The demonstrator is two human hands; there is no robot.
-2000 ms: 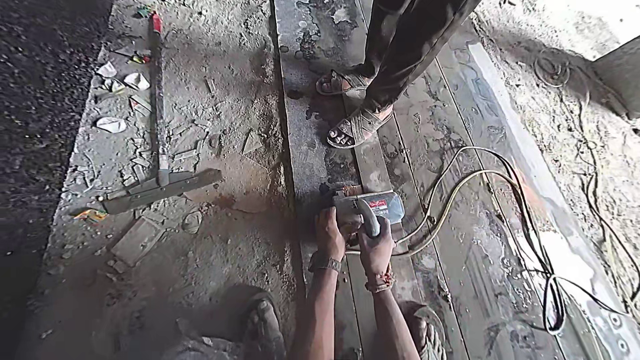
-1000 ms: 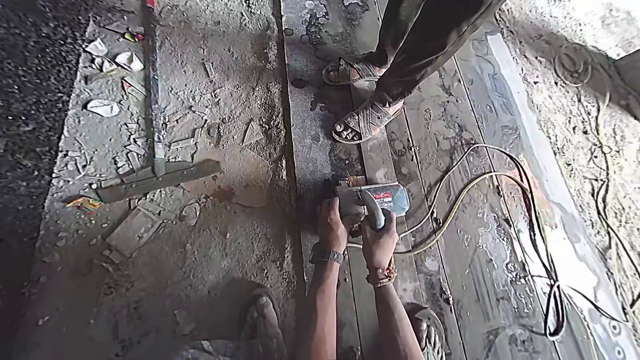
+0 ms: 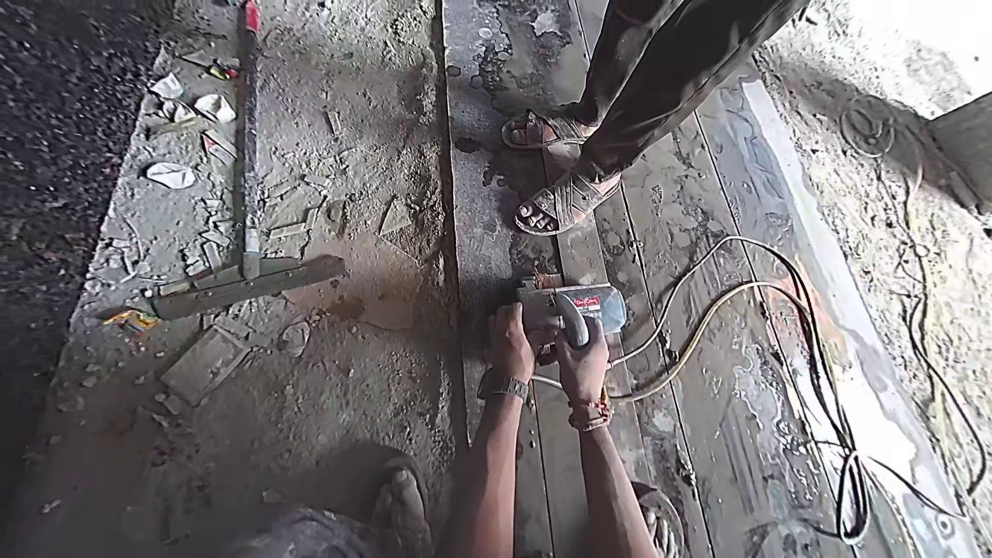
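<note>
A handheld power saw point(image 3: 608, 306), grey with a bluish motor housing and a red label, rests on the stone slabs point(image 3: 504, 194) near the middle of the view. My right hand point(image 3: 583, 358) is closed around its curved rear handle. My left hand point(image 3: 511, 341) grips the left side of the tool's body; its fingers are partly hidden. The saw's blade cannot be made out. A pale cord point(image 3: 635, 395) runs out from beneath my wrists to the right.
Another person's sandalled feet point(image 3: 570, 203) stand on the slabs just beyond the saw. Looped cables point(image 3: 849, 465) lie at right. A long-handled floor squeegee or scraper point(image 3: 248, 139) lies at left among broken tile pieces point(image 3: 208, 363). My own feet point(image 3: 401, 504) are at the bottom.
</note>
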